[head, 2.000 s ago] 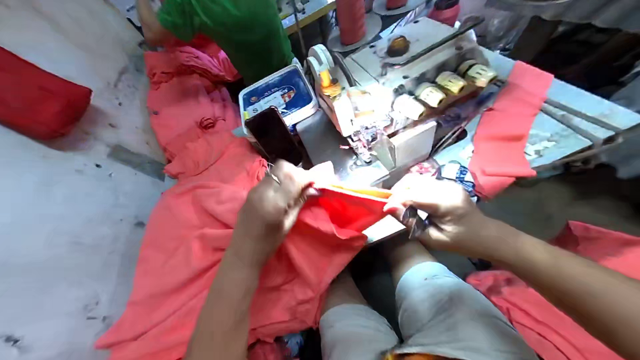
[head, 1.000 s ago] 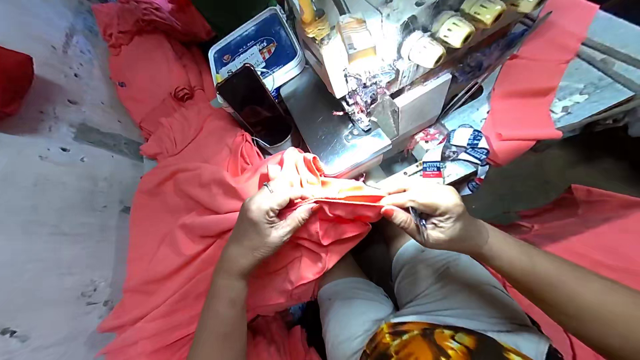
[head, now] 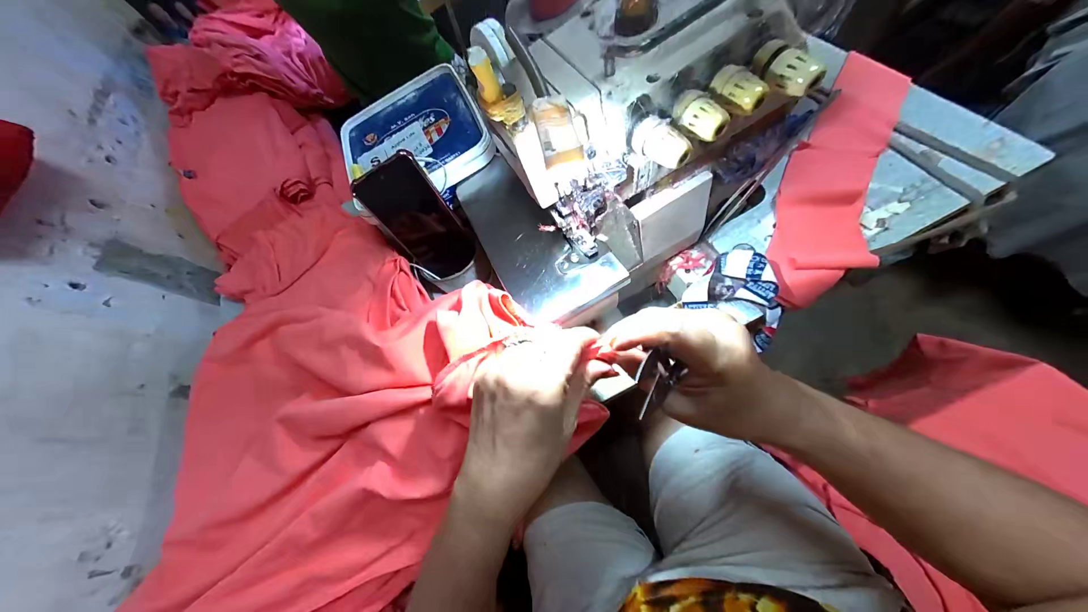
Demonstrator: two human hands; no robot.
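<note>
A large coral fabric piece [head: 340, 425] drapes across the left and over my lap. My left hand [head: 531, 395] grips a gathered edge of it, just in front of the sewing machine's metal bed. My right hand [head: 697, 365] pinches the same edge between thumb and finger, close beside the left. Small metal thread snips [head: 657, 378] rest in my right palm, blades pointing down. Beyond both hands stands an overlock-type sewing machine [head: 586, 144], its lamp lighting the needle area. The fabric edge is partly hidden by my fingers.
A smartphone [head: 416, 217] leans by a plastic tub with a blue lid [head: 416, 119]. Printed labels [head: 748, 276] lie right of the machine bed. A coral strip [head: 829, 170] hangs over the table edge [head: 977, 157]. More coral cloth [head: 977, 408] lies at right. A person in green [head: 365, 42] is behind.
My hands have come closer together on the fabric edge, which was stretched between them before. The left hand has turned so its back faces up. The view has shifted.
</note>
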